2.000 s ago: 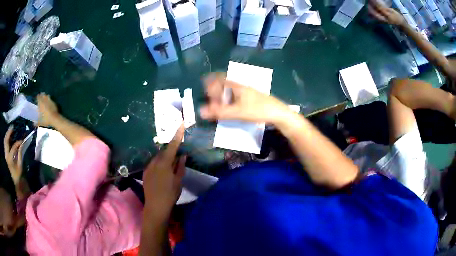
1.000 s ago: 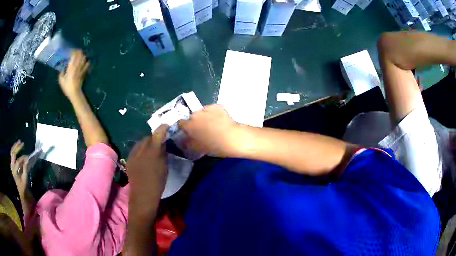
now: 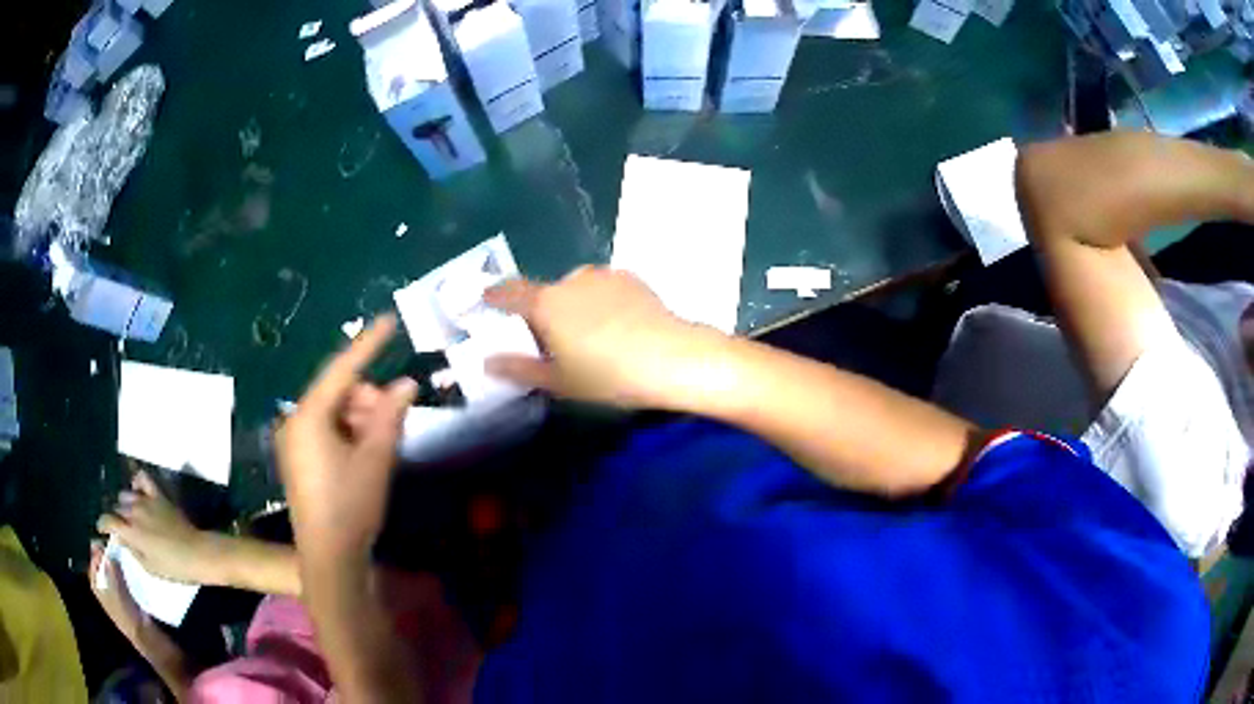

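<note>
A small white open carton [image 3: 429,310] is tilted above the bench in front of me, with a pale rounded piece inside. My right hand [image 3: 598,337] grips its right side; the fingertips cover part of it. My left hand [image 3: 341,447] is at the lower left of the carton, apart from it, index finger extended and the other fingers curled. A curved white sheet [image 3: 454,433] lies low between my hands. Whether my left hand holds it is hidden by blur and dark shadow. A plain white sheet [image 3: 684,241] lies flat beyond my right forearm.
Upright blue-white cartons [image 3: 495,69] stand at the far edge. A small white slip [image 3: 798,279] lies near the bench edge. A shiny plastic bundle [image 3: 90,165] and a lying carton [image 3: 117,300] are at left. Coworkers' arms show on both sides.
My left hand has moved away from the carton to the left. My right hand stays on the carton, which is now more tilted. The left coworker's hand has drawn back from the far-left carton.
</note>
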